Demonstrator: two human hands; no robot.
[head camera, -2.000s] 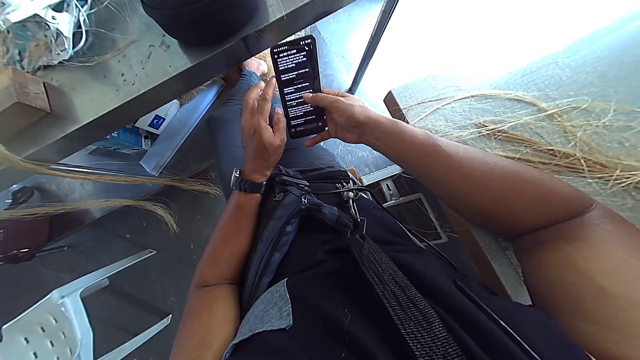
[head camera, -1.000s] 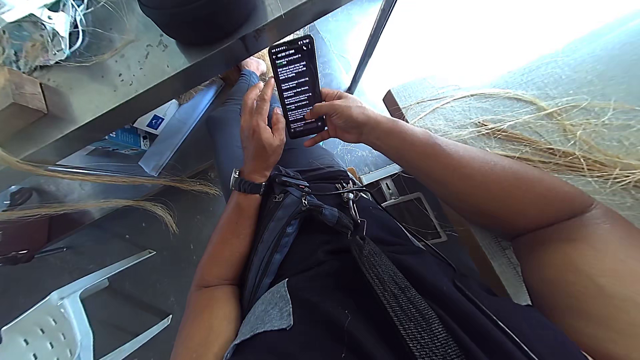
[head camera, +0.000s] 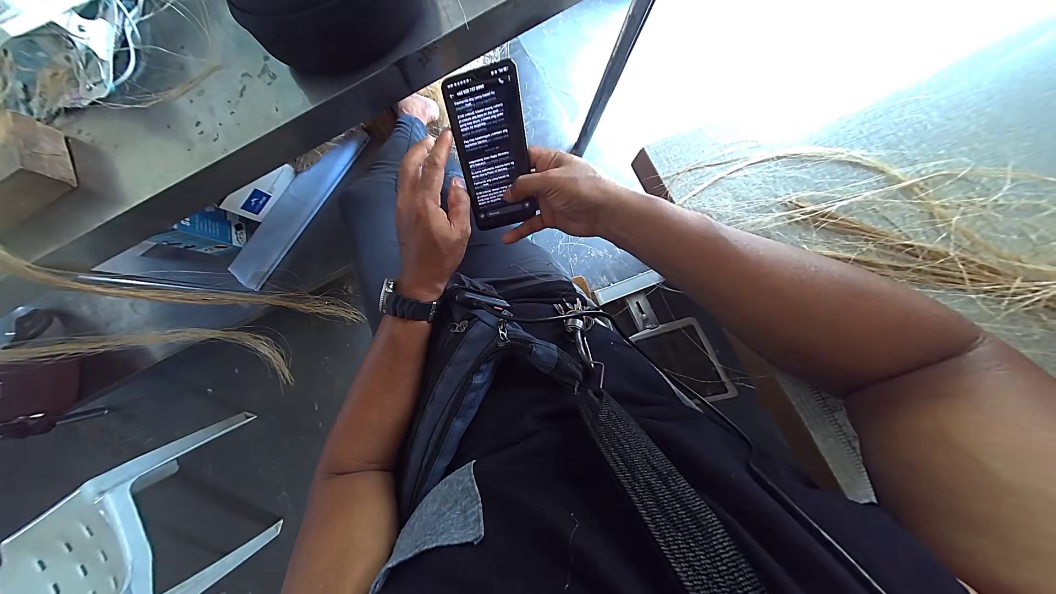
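A black smartphone (head camera: 487, 140) with lines of text on its dark screen is held upright above my lap. My right hand (head camera: 569, 191) grips its lower right corner, the thumb over the lower part of the screen. Against or just beside the phone's left edge is my left hand (head camera: 433, 210), fingers spread and pointing up; whether it bears any of the phone's weight I cannot tell. A wristwatch (head camera: 408, 304) with a dark band is on my left wrist. A dark zippered bag (head camera: 470, 371) with a woven strap lies across my body.
At upper left, a metal table (head camera: 190, 107) bears a wooden block (head camera: 33, 161) and a round black object (head camera: 330, 33). Pale fibre strands (head camera: 907, 223) lie on the surface at right, and more fibres (head camera: 206, 297) hang at left. A white plastic chair (head camera: 107, 511) stands lower left.
The text on the phone's screen has shifted. Both hands and the phone have stayed in nearly the same place.
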